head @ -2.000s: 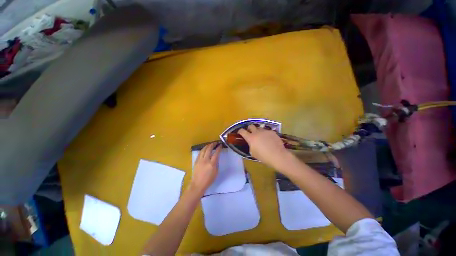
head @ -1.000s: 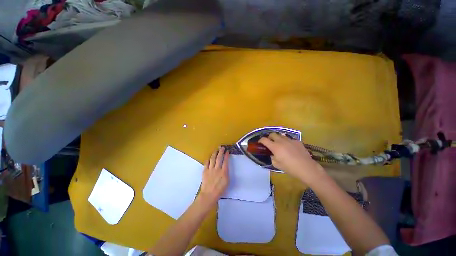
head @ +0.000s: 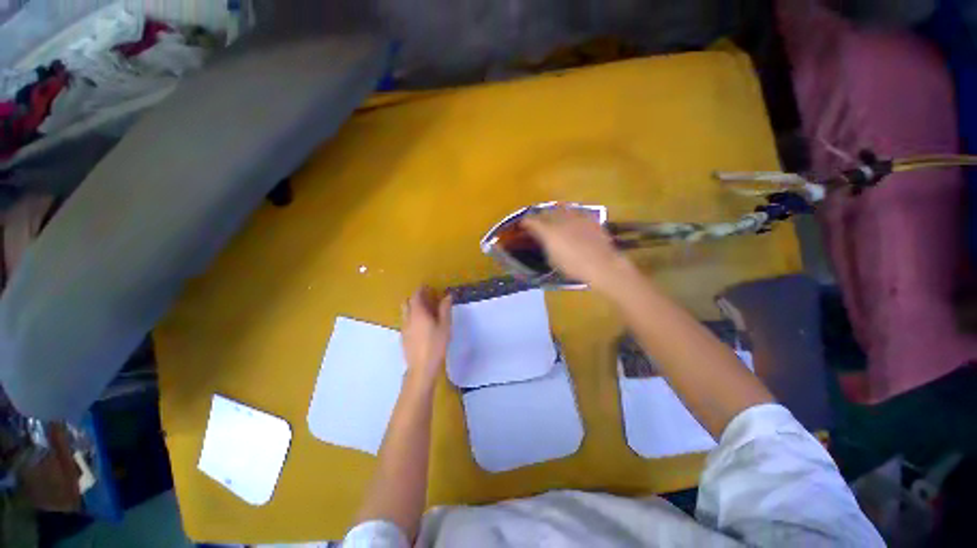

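My right hand grips the handle of the steam iron, which is slightly blurred and points left, just above the pocket piece's top edge. The pocket piece lies pale side up with a dark speckled band along its top. My left hand is at its upper left corner, fingers bent, fingertips at the end of the band; whether they pinch the fabric is hard to tell. A second pale piece lies partly under the first. Another pocket piece with a dark band lies to the right, partly behind my right forearm.
A white template-like piece and a smaller white piece lie left on the yellow table. A grey sleeve board reaches over the left side. The wrapped iron hose runs right. A dark pad lies at right.
The iron has moved up off the dark band, which now shows more fully. My left hand has drawn from the piece's face to its upper left corner, fingers bent. The camera view has shifted.
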